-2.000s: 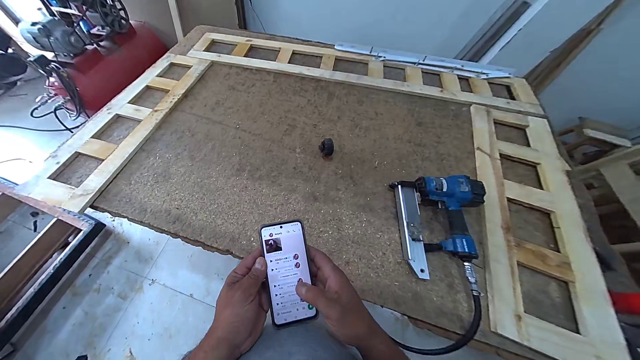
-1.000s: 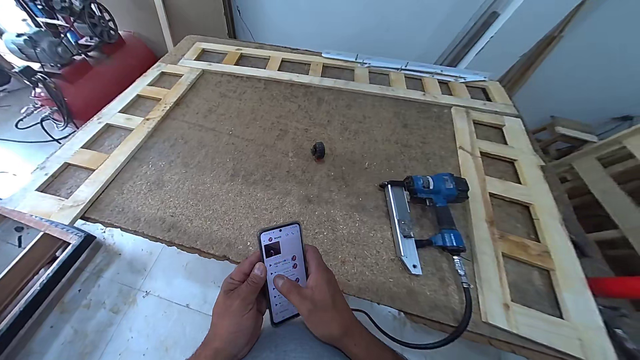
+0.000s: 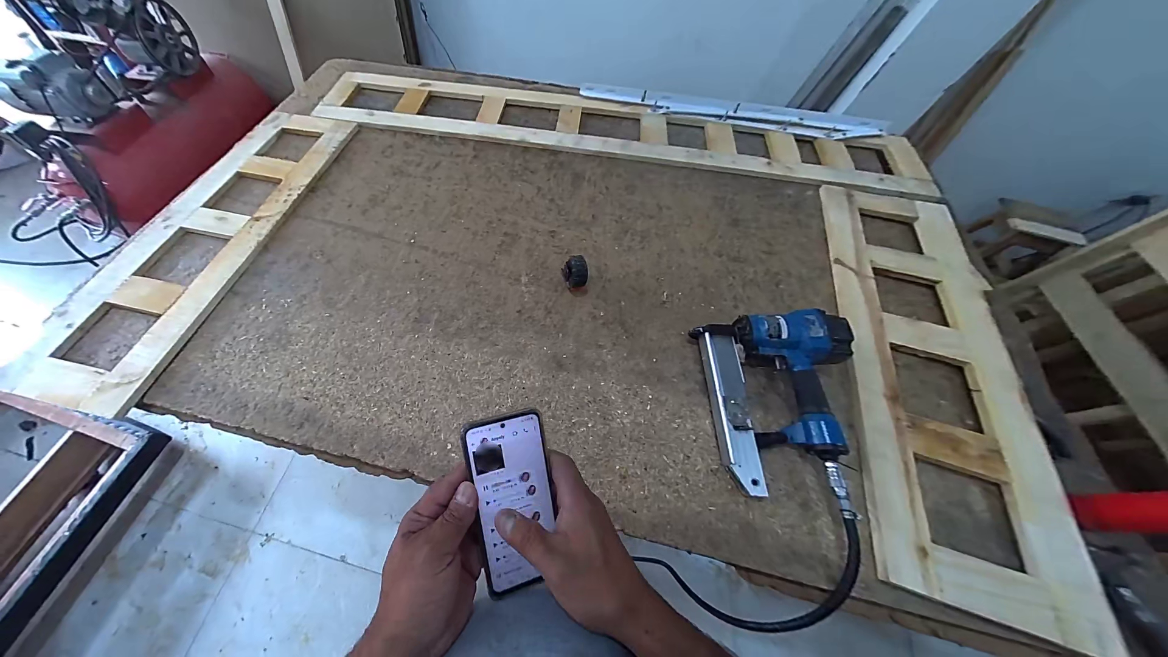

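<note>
A smartphone (image 3: 511,502) with a lit screen is held upright between both hands at the near edge of the particleboard tabletop (image 3: 438,319). My left hand (image 3: 433,557) grips its left side, thumb along the edge. My right hand (image 3: 579,547) holds its right side, with the thumb over the lower part of the screen. A blue pneumatic nailer (image 3: 794,383) lies on the board to the right, its silver magazine pointing toward me and a black air hose (image 3: 844,566) joined to it. A small black round object (image 3: 575,272) sits near the board's middle.
Slatted wooden frames lie along the left (image 3: 219,224), far (image 3: 611,128) and right (image 3: 940,365) sides of the board. White metal strips (image 3: 730,108) rest at the far edge. A red air compressor (image 3: 173,146) stands at the back left, and a dark-edged frame (image 3: 82,529) at the near left.
My right thumb has moved off the phone's right side onto its screen since the earliest frame. Both hands still hold the phone. The nailer has stayed on the board.
</note>
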